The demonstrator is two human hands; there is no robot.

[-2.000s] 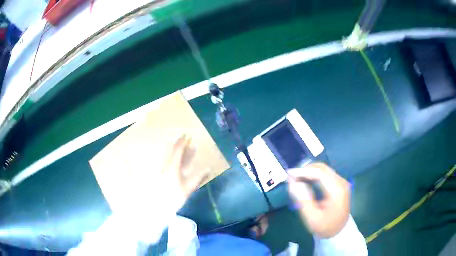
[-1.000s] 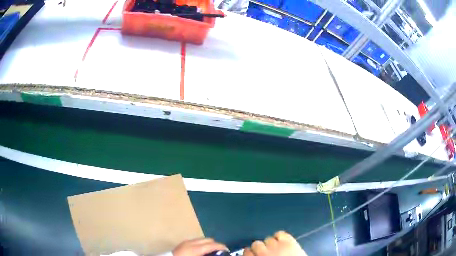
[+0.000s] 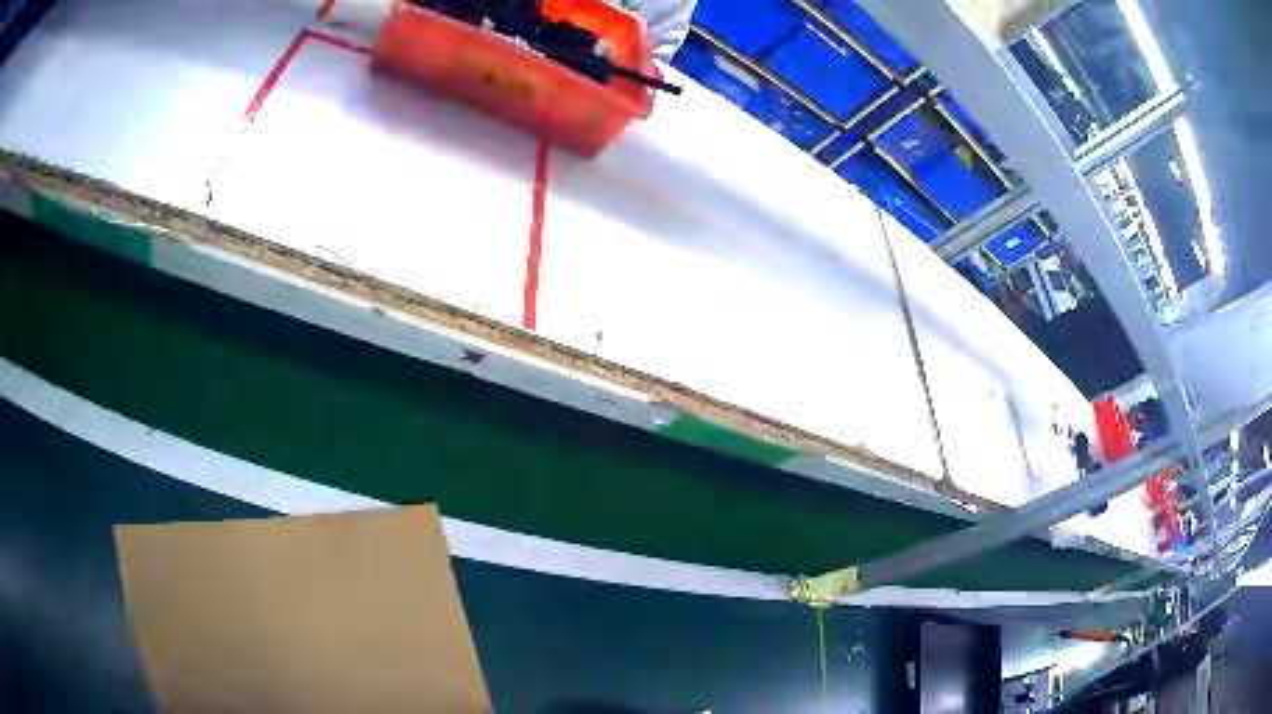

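A tan cardboard sheet [image 3: 300,607] lies flat on the dark green workbench [image 3: 614,649] at the lower left, its lower part cut off by the picture's edge. Neither of my hands is in view. No device or screwdriver can be made out. A small dark shape shows at the bottom edge right of the cardboard, too cut off to tell what it is.
A green conveyor belt [image 3: 349,433] runs beyond the bench's white edge strip. Across it, a red-orange bin [image 3: 509,84] with black parts stands on a white-topped table [image 3: 725,265]. A grey metal pole [image 3: 977,537] slants down to the bench edge. A black flat thing [image 3: 958,667] lies farther right.
The view has tilted up and turned, so the cardboard and bench sit lower. My hands, seen at the bottom edge a second ago, have dropped out of view, and so has the device seen earlier.
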